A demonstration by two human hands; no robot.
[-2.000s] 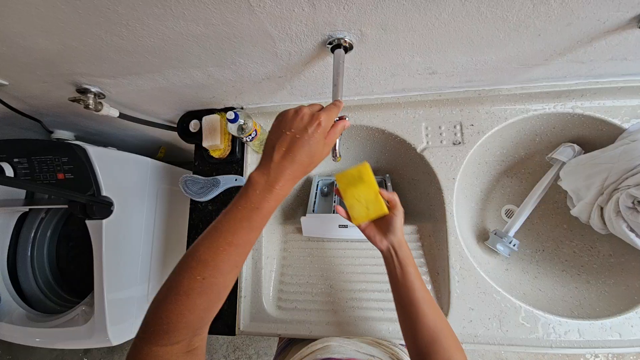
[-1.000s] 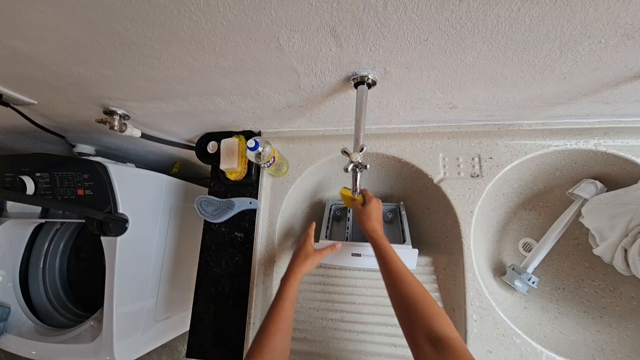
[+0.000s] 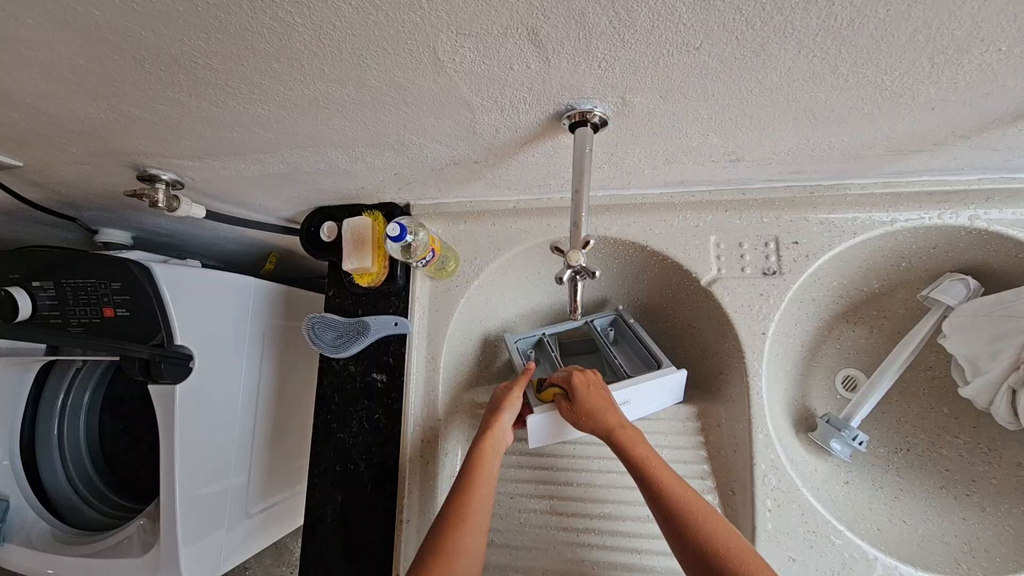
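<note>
A grey washing machine detergent drawer with a white front sits at a slant in the left basin, below the chrome tap. My left hand grips the drawer at its left front corner, thumb on top. In my right hand is a yellow sponge, folded in the fingers and pressed into the drawer's left front part. The fingertips of both hands are partly hidden.
A clear bottle, a soap bar and a grey brush lie left of the basin, beside the washing machine. The right basin holds a white plastic part and cloth.
The drawer was square to the tap a second ago and is now turned at a slant. My right hand has moved from just under the tap to the drawer's left front part.
</note>
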